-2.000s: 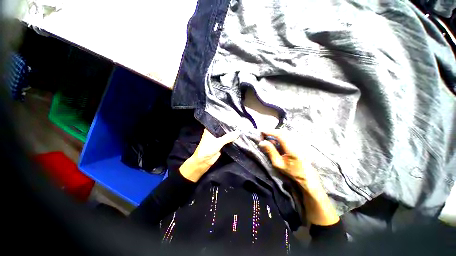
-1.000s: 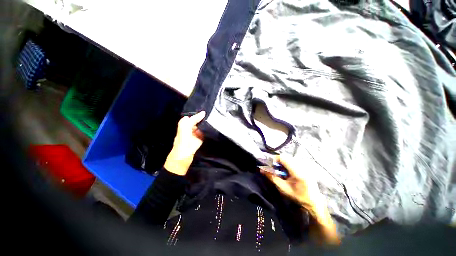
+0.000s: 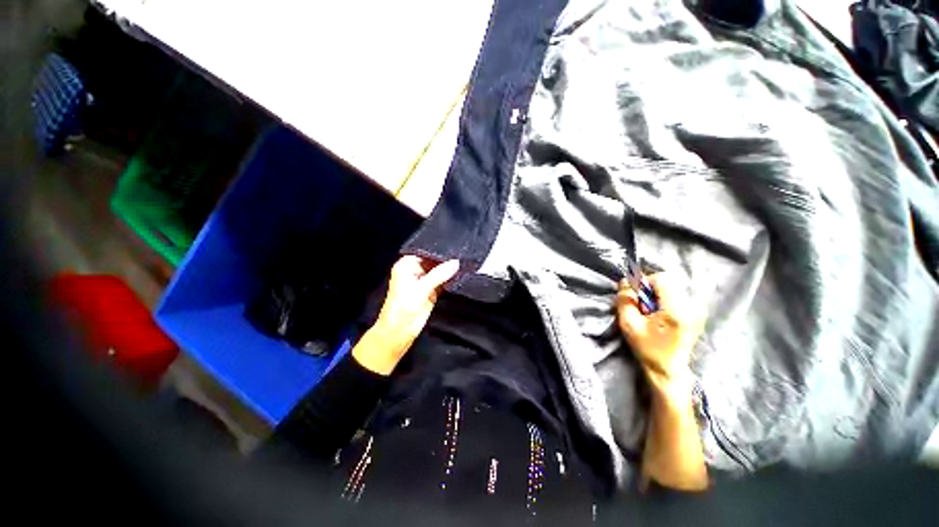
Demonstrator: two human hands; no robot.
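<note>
A large denim garment (image 3: 824, 278) lies with its pale grey inside up, over the table and my lap. Its navy front placket (image 3: 482, 144) runs along the left side with a small metal dot on it. My left hand (image 3: 405, 309) pinches the lower corner of the placket between thumb and fingers. My right hand (image 3: 659, 327) holds thread snips (image 3: 636, 276) over the grey inside, blades pointing up and away. The snips' blue part shows at the fingers. Loose threads are too fine to make out.
The white table (image 3: 340, 72) has its edge left of the garment. A blue crate (image 3: 221, 345) with dark cloth inside stands left of my lap. Beyond it are a green container (image 3: 149, 221) and a red one (image 3: 113, 327). Dark garments (image 3: 906, 57) lie at the far right.
My left hand has moved from the hem to the placket's lower corner and keeps hold there. My right hand has moved up and right with the snips. The oval opening in the cloth no longer shows.
</note>
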